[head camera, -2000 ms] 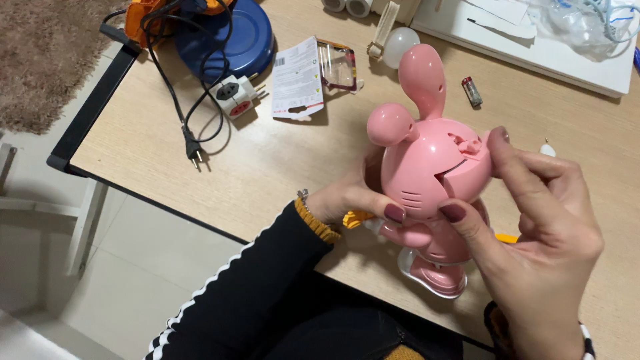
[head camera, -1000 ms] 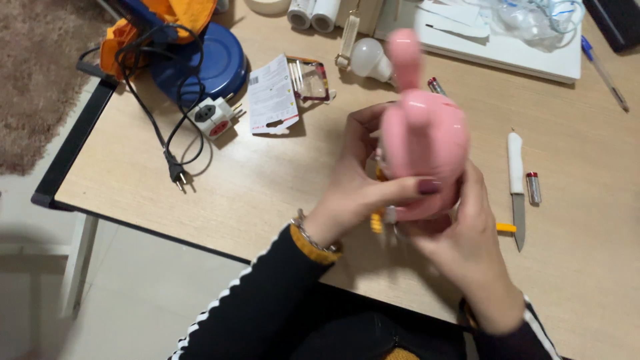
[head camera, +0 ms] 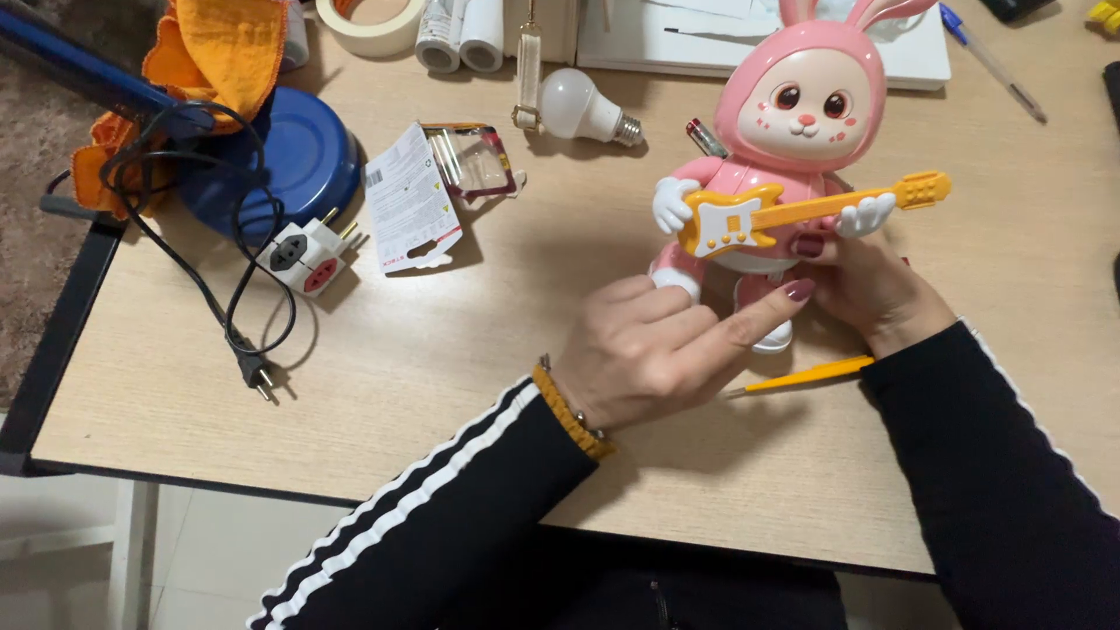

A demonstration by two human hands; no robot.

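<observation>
A pink plastic rabbit toy faces me, with a yellow and white toy guitar across its body. My right hand holds the toy from behind at its lower body, the thumb on its front. In front of the toy's legs is my left hand, its thumb or finger pointing toward the lower body and the other fingers curled; whether it grips a leg is hidden. A yellow-handled tool lies below the toy, partly behind my right wrist. One AA-type battery lies beside the toy's head.
A light bulb and opened blister packaging lie left of the toy. Farther left are a plug adapter, a black power cord and a blue round base. Tape, paper rolls and a pen lie toward the back.
The toy has been turned from its back to its front, so its face and guitar now show. My left hand has moved from the toy's side to before its legs.
</observation>
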